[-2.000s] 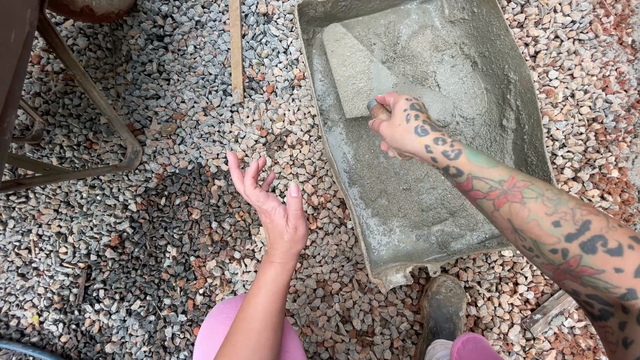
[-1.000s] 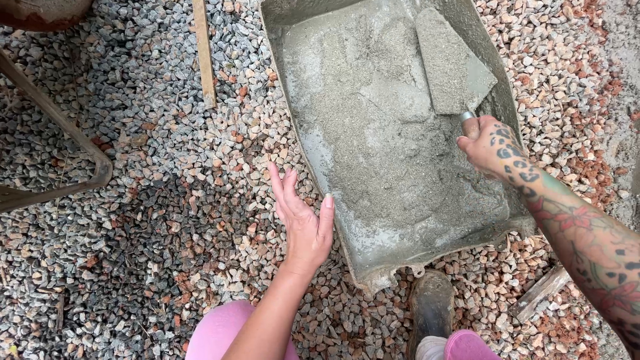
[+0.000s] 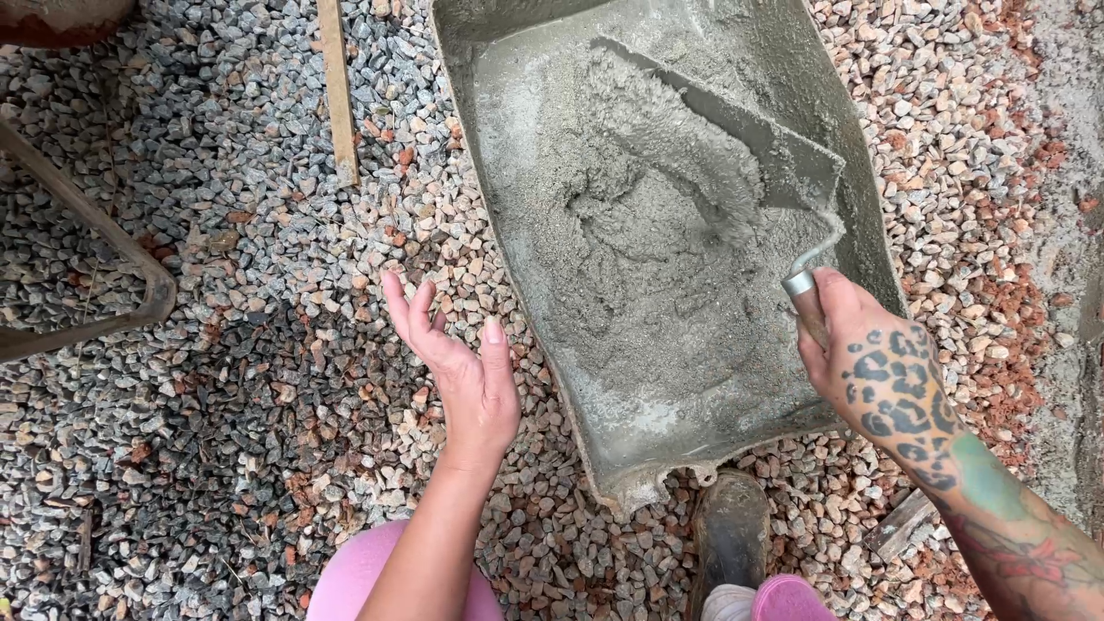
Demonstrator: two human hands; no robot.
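My right hand (image 3: pixel 871 354) grips the wooden handle of a pointed masonry trowel (image 3: pixel 768 142). The trowel's blade is tilted on its edge at the upper right of the mortar (image 3: pixel 664 310), with a heap of wet mix against its face. The grey mortar lies in a shallow, mortar-caked tray (image 3: pixel 552 371) with a worn, ragged near edge. My left hand (image 3: pixel 461 371) is held palm up above the gravel, just left of the tray, with its fingers spread and nothing in it.
Loose gravel (image 3: pixel 259 362) surrounds the tray. A wooden strip (image 3: pixel 338 95) lies at the upper left, near a bent metal frame (image 3: pixel 129 250) and a rounded container (image 3: pixel 65 17). My boot (image 3: pixel 733 526) stands at the tray's near edge, with a wood scrap (image 3: pixel 901 522) to its right.
The trowel has moved from the tray's upper left toward its right side, and its blade has turned from lying flat to standing on edge. Mortar is now heaped against it. My left hand stays empty.
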